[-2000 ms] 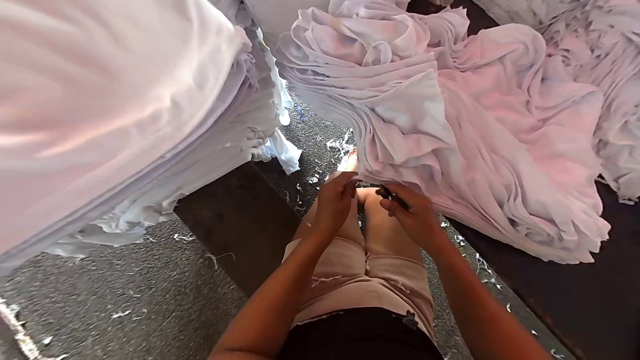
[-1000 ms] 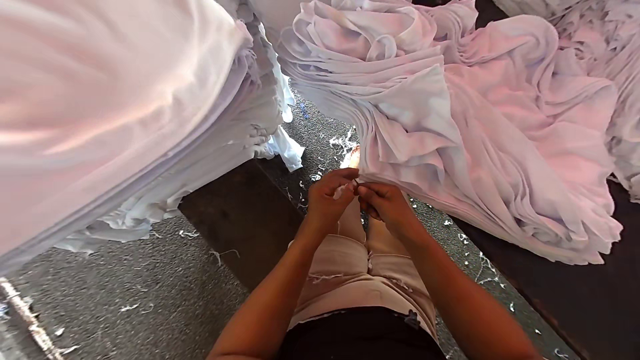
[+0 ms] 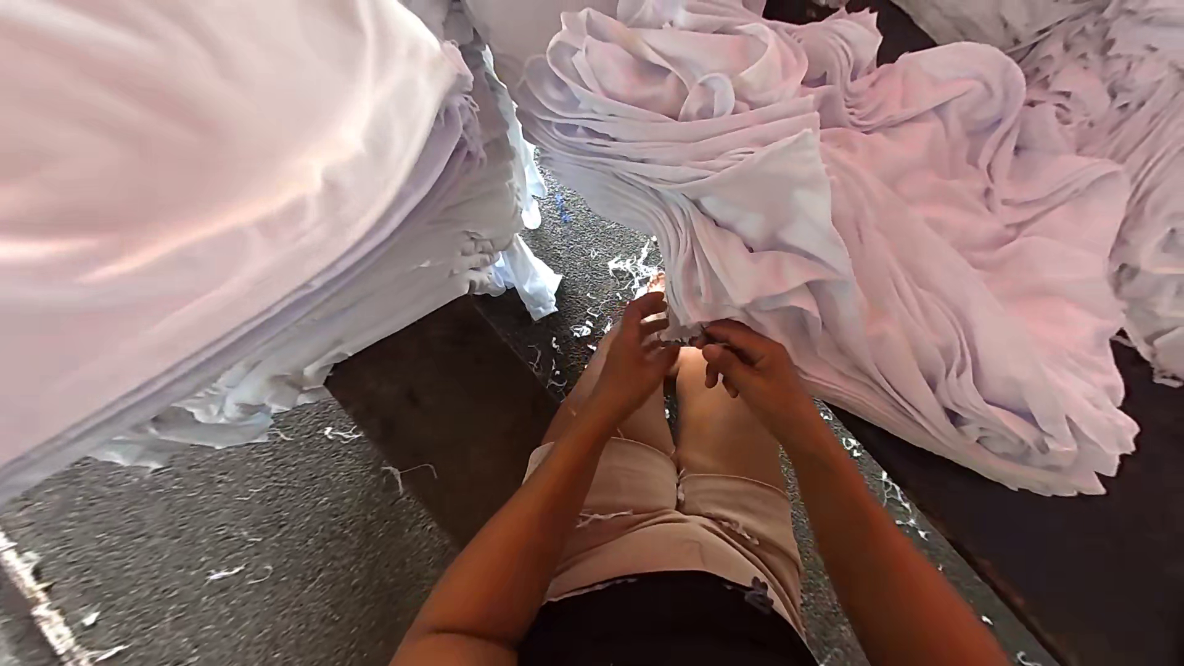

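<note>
A thick, rumpled pile of pale pinkish-white fabric pieces (image 3: 934, 268) lies to the right, its layered lower-left edge reaching my hands. My left hand (image 3: 638, 361) is at that edge with its fingers curved; whether it pinches the cloth is hidden. Close beside it on the right, my right hand (image 3: 754, 370) has a small dark tool between thumb and fingers, its tip at the fabric edge. The tool is too small to name, though it may be thread snips. Both hands are above my knees.
A tall stack of pale fabric (image 3: 231, 185) fills the left, over a dark board (image 3: 444, 416). Another fabric heap (image 3: 1156, 185) is at the far right. White thread scraps (image 3: 638, 268) litter the grey floor (image 3: 259, 518). A dark surface (image 3: 1045, 546) supports the right pile.
My hands, touching or nearly touching one second ago, are now slightly apart. The dark tool, plain in my right hand two seconds ago, is less visible now. The piles look much the same.
</note>
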